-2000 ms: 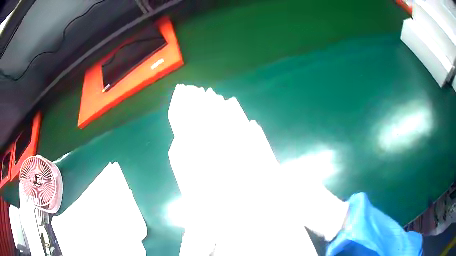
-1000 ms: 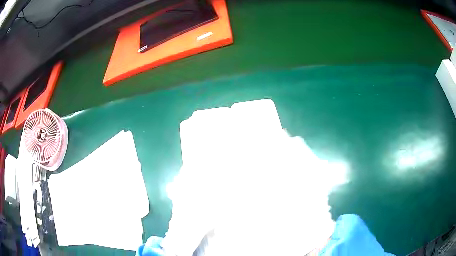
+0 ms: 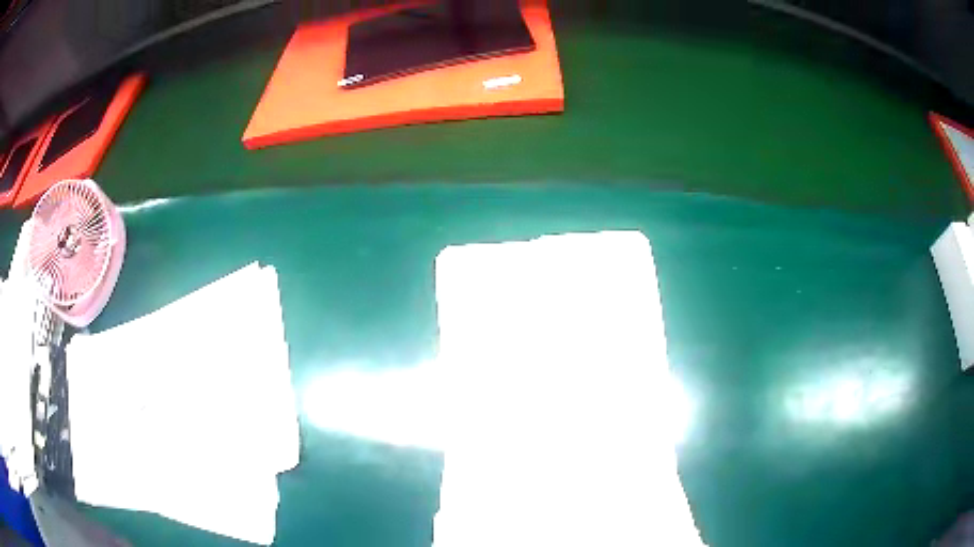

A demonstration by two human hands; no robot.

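A stack of white sheets or bags (image 3: 555, 363) lies on the green bench in front of me, so overexposed that its layers do not show. Its near end runs off the bottom edge. A second white stack (image 3: 182, 406) lies to its left, with slanted, uneven edges. No hand or sleeve can be made out; anything over the white area is lost in the glare.
Beyond the bench, orange-red trays (image 3: 417, 108) with dark screen devices (image 3: 438, 45) sit on the darker green belt. A pink fan (image 3: 71, 248) stands at the left edge. A white box (image 3: 958, 294) is at the right edge.
The view has shifted. The blue sleeves have gone from the bottom edge. The middle white stack now shows straighter, more even edges. The orange-red tray appears farther right and higher.
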